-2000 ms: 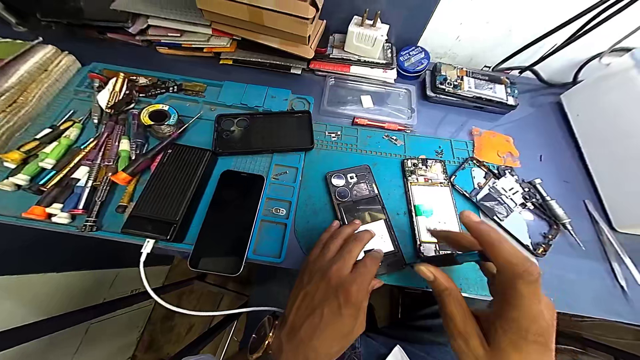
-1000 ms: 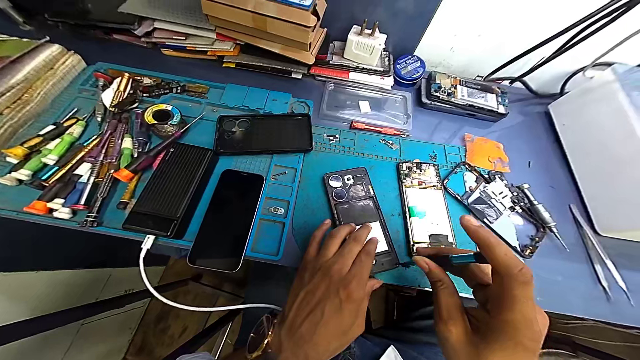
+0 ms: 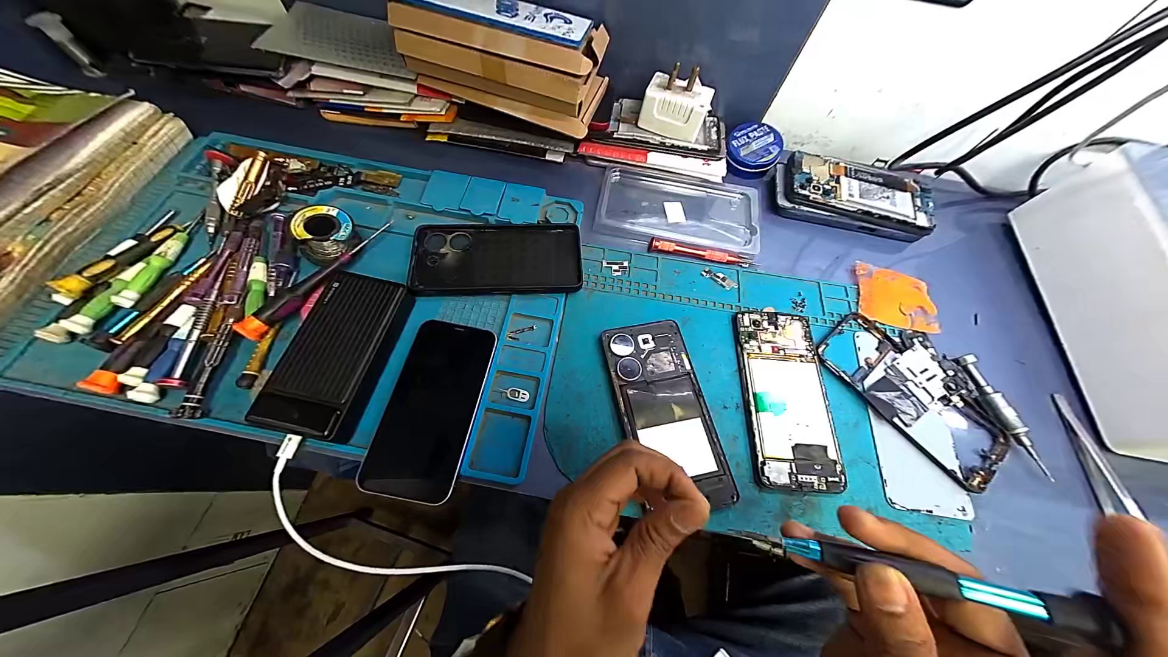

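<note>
Below the dark phone back section (image 3: 657,383), my left hand (image 3: 607,538) has its thumb and forefinger curled together; whether something small is between them I cannot tell. My right hand (image 3: 899,593) holds a black and teal pen-like driver (image 3: 940,579), its tip pointing left toward my left hand. Above the driver lies an opened phone (image 3: 789,401) with its board and battery area exposed. To its right, a loose phone frame with parts (image 3: 912,392) rests over a pale panel (image 3: 922,479). A blurred finger shows at the right edge by metal tweezers (image 3: 1090,452).
Screwdrivers (image 3: 173,310) crowd the teal mat's left, beside a black ribbed device (image 3: 333,351), a dark-screened phone (image 3: 429,411) and a phone case (image 3: 497,258). A plastic tray (image 3: 680,205), flux paste tin (image 3: 755,148) and another opened phone (image 3: 853,192) are behind.
My left hand has left the phone back section and moved down toward me. My right hand has moved down and right, away from the opened phone's lower end.
</note>
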